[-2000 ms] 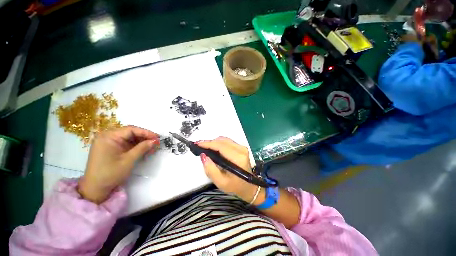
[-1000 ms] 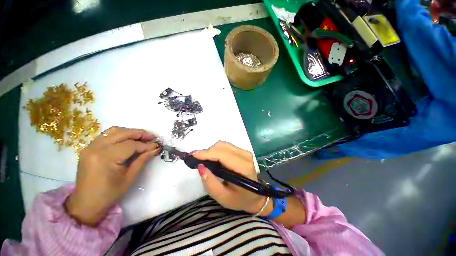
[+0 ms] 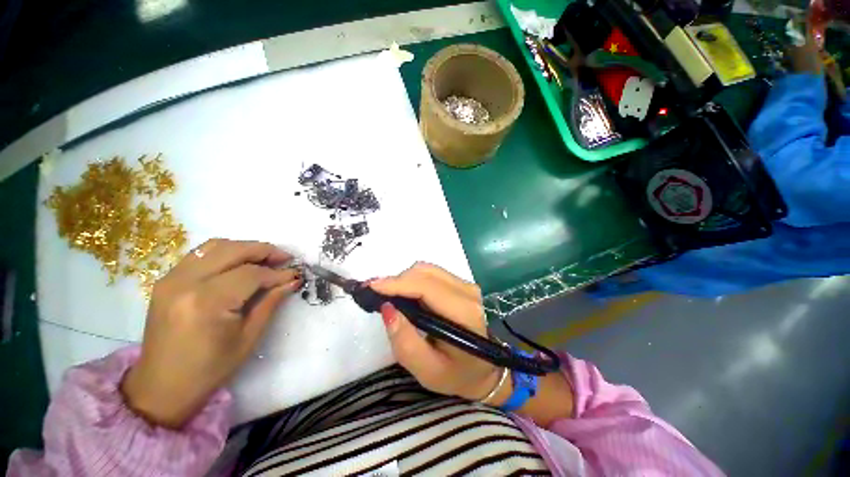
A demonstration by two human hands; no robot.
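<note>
My right hand point(image 3: 433, 326) holds the black soldering iron point(image 3: 447, 333) like a pen, its metal tip pointing left at my left fingertips. My left hand point(image 3: 210, 312) pinches a tiny dark part point(image 3: 298, 274) between thumb and forefinger; its details are too small to tell. Small dark components point(image 3: 340, 197) lie in loose clusters mid-board, some beside the iron's tip. A pile of gold contact pieces point(image 3: 112, 219) lies on the left of the white work board point(image 3: 242, 140).
A round tan pot point(image 3: 466, 140) with pale bits inside stands right of the board. Beyond it are a green tray point(image 3: 567, 130) of tools, a black fan box point(image 3: 685, 196) and a yellow sponge point(image 3: 722, 56). A neighbour's blue sleeve point(image 3: 802, 140) is at the right edge.
The view has shifted closer over the board. The iron's tip has moved from a small gap to my left fingertips. The neighbour's sleeve has moved.
</note>
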